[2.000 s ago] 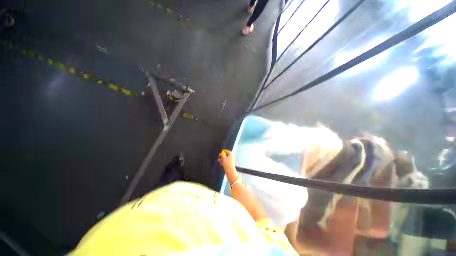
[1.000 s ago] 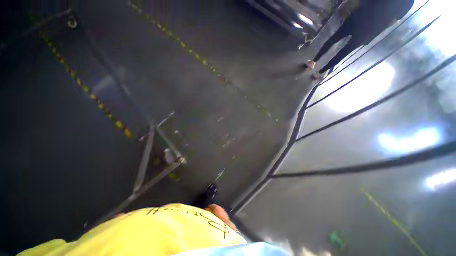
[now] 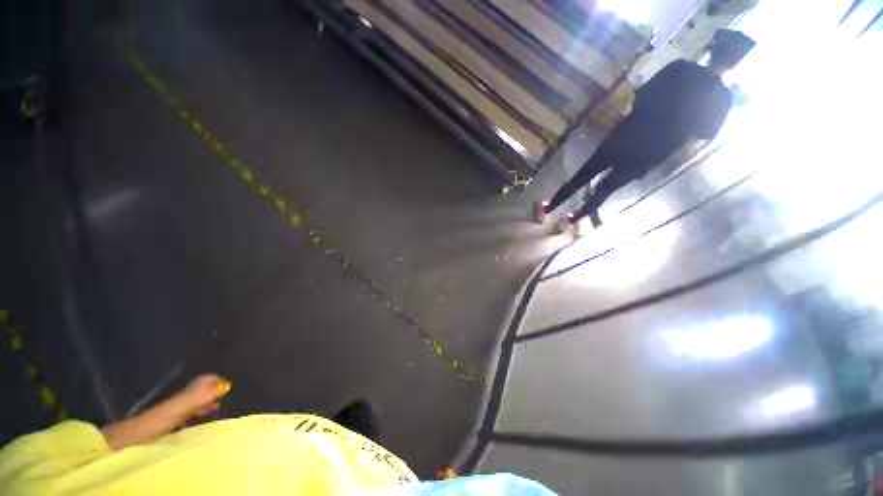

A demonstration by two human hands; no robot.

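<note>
My left hand (image 3: 205, 395) is at the lower left, small and blurred, with its fingers curled and a yellow-orange cover on a fingertip. Nothing can be made out in it. Of my right hand, only a tiny orange-yellow tip (image 3: 445, 474) seems to show at the bottom, beside my shirt; the rest is hidden. A dark curved rail (image 3: 502, 368) rises close to that tip, and several dark bars fan out from it to the right.
A person in dark clothes (image 3: 658, 121) stands at the upper right, beyond the rail. A wheeled rack with long pale and brown strips (image 3: 474, 63) is at the top. Yellow dashed lines (image 3: 247, 174) cross the grey floor. My dark shoe (image 3: 358, 418) shows below.
My left hand has come into view at lower left. The braced metal base frame has left the view. The person and the striped rack show more fully. My right hand, visible two seconds ago, is mostly hidden.
</note>
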